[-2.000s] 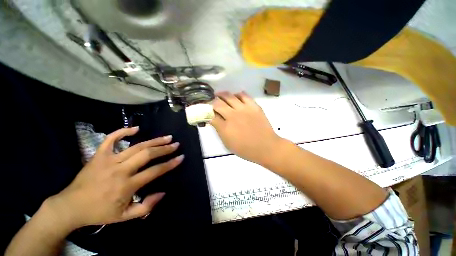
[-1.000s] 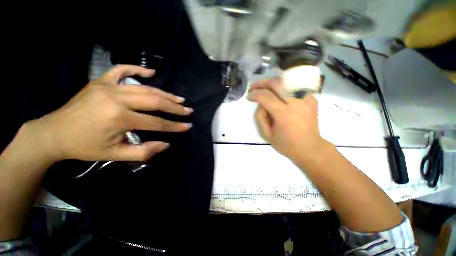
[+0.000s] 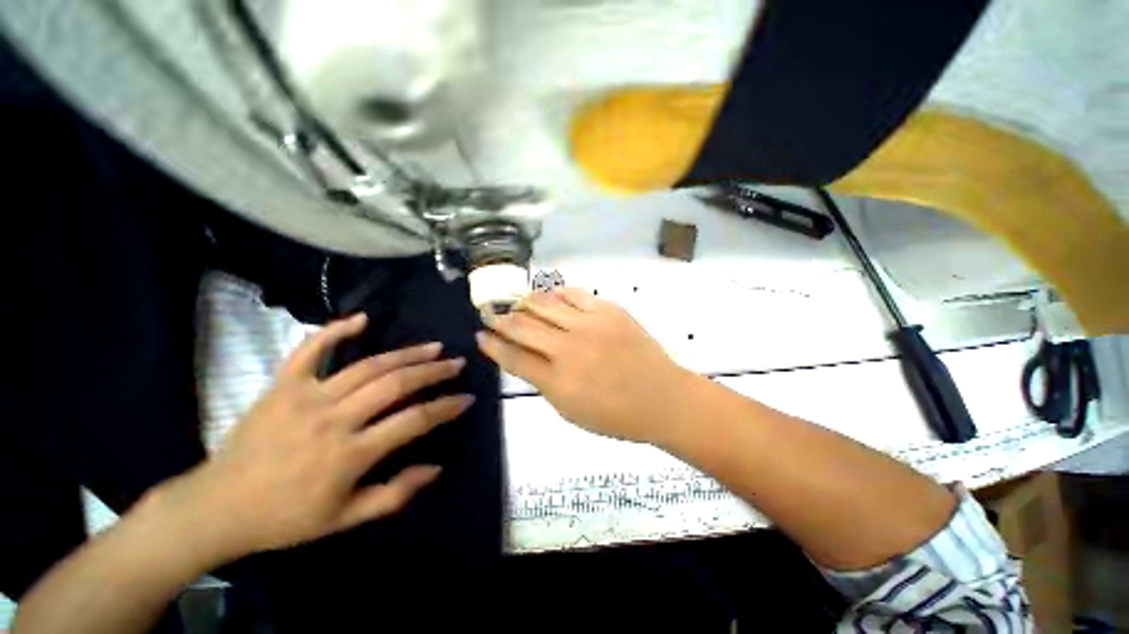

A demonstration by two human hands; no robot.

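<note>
Black cloth [image 3: 421, 495] lies over the left of the machine bed, with its right edge running down from the needle area. My left hand [image 3: 328, 452] lies flat on it, fingers spread and pointing right. My right hand [image 3: 588, 365] is at the cloth's right edge, fingertips just below the cream knob [image 3: 498, 282]; what is under them is hidden, and I cannot tell if they pinch the cloth. Pale striped cloth [image 3: 242, 359] shows left of my left hand. The needle tip is not clearly visible behind the machine head [image 3: 495, 74].
To the right lie a small brown square [image 3: 677, 239], black snips [image 3: 778, 213], a screwdriver [image 3: 929, 378] and black-handled scissors [image 3: 1061, 384]. A printed scale [image 3: 644, 495] runs along the front edge. A yellow-orange strip with a dark band [image 3: 1015, 161] crosses the machine head. A cardboard box [image 3: 1034, 533] is below right.
The view has swung, and the machine head again fills the top. My right hand has moved from beside the presser area to the cloth's right edge below the knob. My left hand stays on the cloth.
</note>
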